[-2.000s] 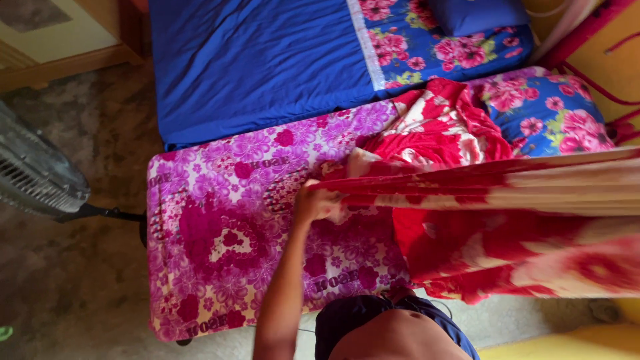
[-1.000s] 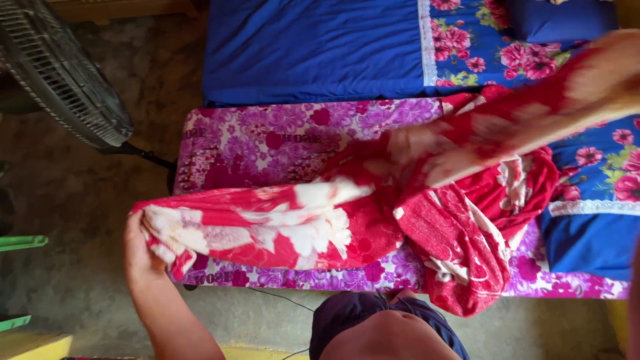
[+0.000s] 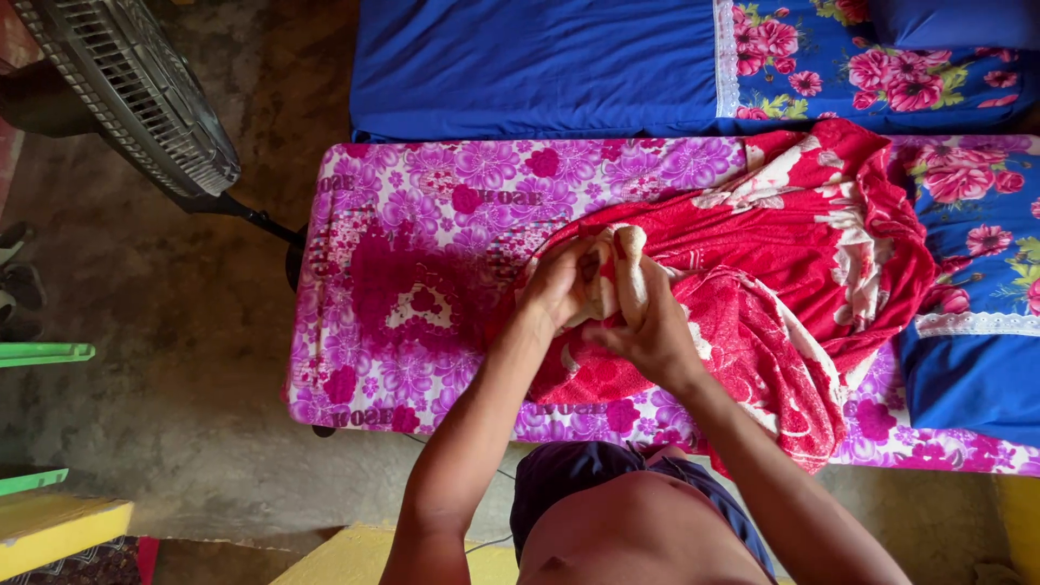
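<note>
A red blanket with white floral patches (image 3: 780, 236) lies bunched over the middle and right of a bed with a pink and purple floral sheet (image 3: 406, 366). My left hand (image 3: 562, 284) grips one gathered part of the blanket near the bed's middle. Close beside it, my right hand (image 3: 654, 329) is closed around another bunched edge, whose pale end sticks up above the fingers. The rest of the cloth trails right from both hands in loose folds, toward a blue floral pillow (image 3: 975, 374).
A second bed with a blue sheet (image 3: 528, 65) adjoins the far side, with a blue pillow (image 3: 951, 24) on it. A black fan (image 3: 146, 97) stands at the left. Green plastic parts (image 3: 45, 353) and a yellow ledge (image 3: 65, 520) are at the lower left.
My hands, wide apart one second ago with the blanket stretched between them, have come together over the bed. The blanket has dropped into folds.
</note>
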